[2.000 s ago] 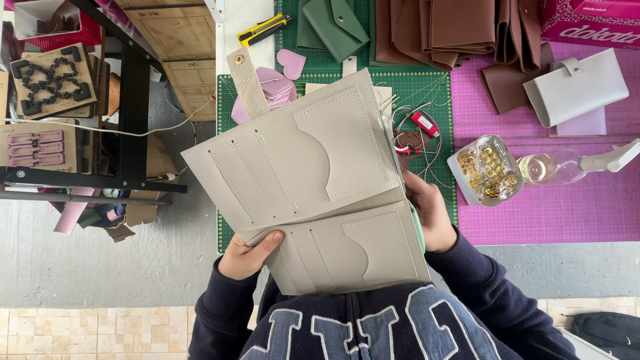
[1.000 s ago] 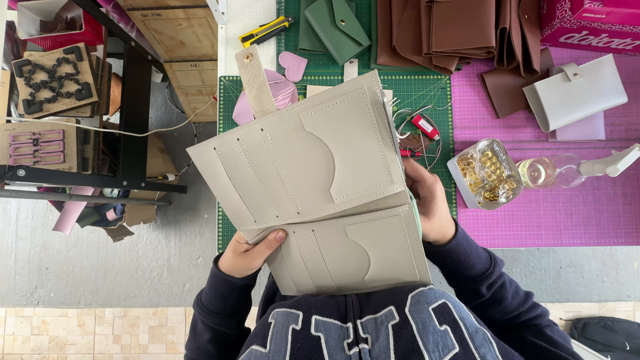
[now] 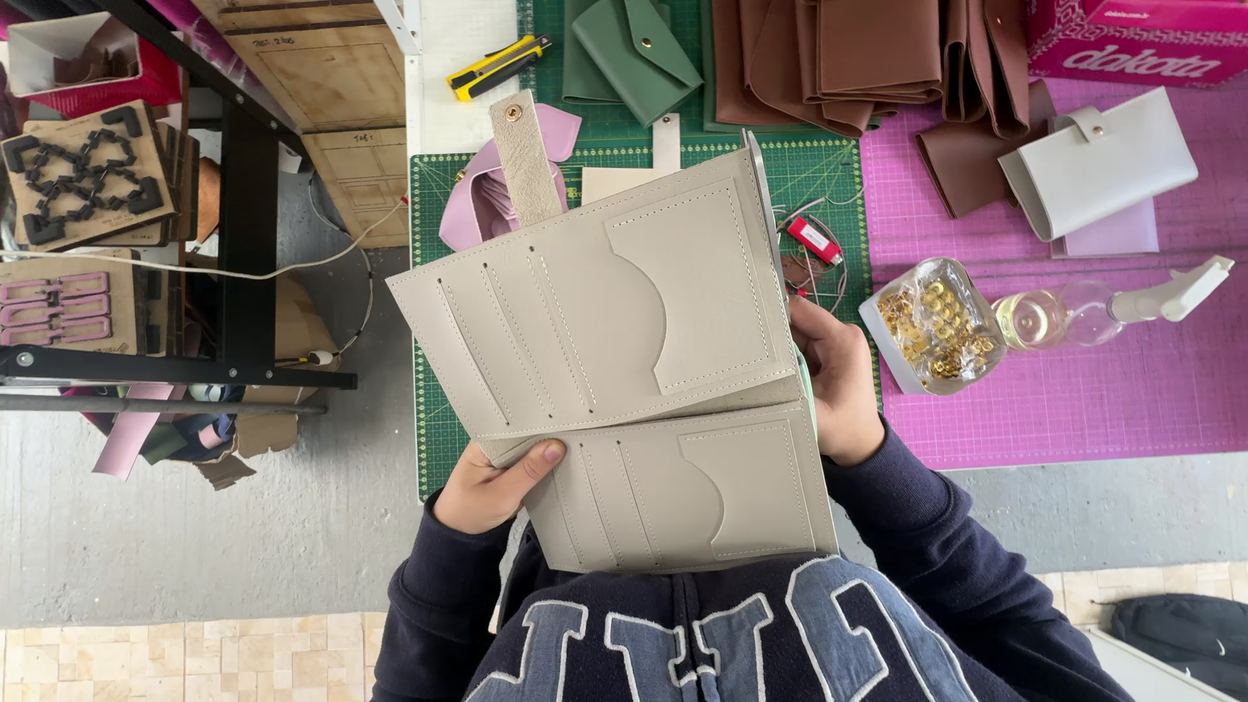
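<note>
Two stitched grey-beige wallet panels with card slots and curved pockets lie one above the other in my hands: an upper panel (image 3: 575,312) and a lower panel (image 3: 673,487). My left hand (image 3: 502,483) pinches them at their left side, thumb on top of the lower one. At the right edge my right hand (image 3: 837,380) grips them, with its fingertips partly hidden behind the upper panel. A strip of mint green shows beside that hand. A strap with a brass snap (image 3: 526,156) sticks out past the upper panel's far edge.
Beyond are a yellow utility knife (image 3: 499,66), a green wallet (image 3: 639,54), brown leather pieces (image 3: 829,58) and pink pieces (image 3: 487,190). Rightward are a red-handled tool (image 3: 814,240), a tub of brass fittings (image 3: 931,327), a spray bottle (image 3: 1092,312) and a white wallet (image 3: 1097,161). A shelf rack (image 3: 244,234) stands left.
</note>
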